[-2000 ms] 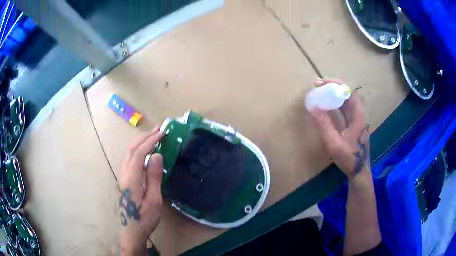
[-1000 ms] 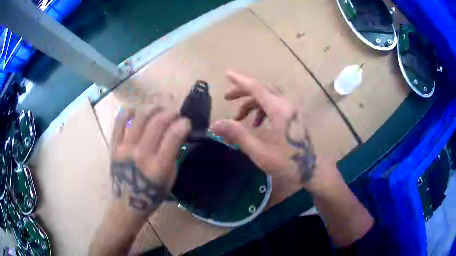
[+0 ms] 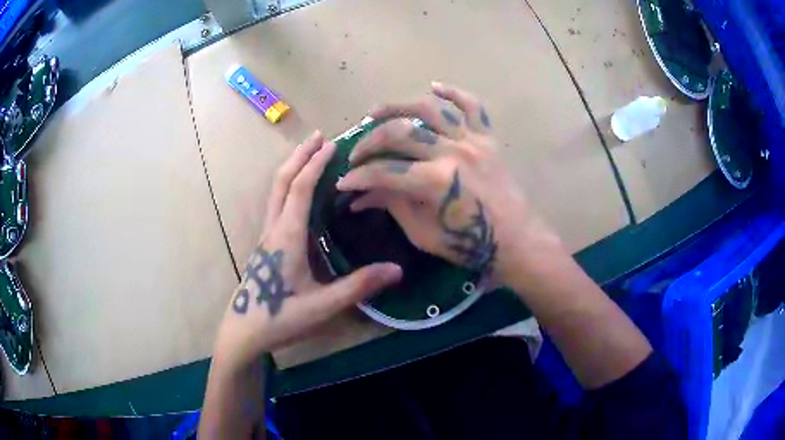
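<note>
A green shell point(image 3: 413, 296) with a pale rim lies on the cardboard in front of me, its dark inside facing up. My left hand point(image 3: 297, 249) is around its left side, with the thumb over the near part of the dark inside. My right hand point(image 3: 448, 180) is over the shell's upper right, fingers bent down into it. The black insert point(image 3: 370, 228) shows only as a dark area between my hands; its outline cannot be told. A white glue bottle point(image 3: 638, 119) lies on the cardboard at the right.
A blue-purple tube with a yellow end point(image 3: 257, 94) lies beyond my left hand. Green shells point(image 3: 13, 206) line the left edge, and two more point(image 3: 730, 129) are at the right. A blue tote point(image 3: 689, 318) stands at the near right. Brown cardboard point(image 3: 129, 232) covers the bench.
The bottle was in my right hand, then on the bench. The black piece held up by my left hand is no longer raised. Both hands are now down on the shell. The view has shifted.
</note>
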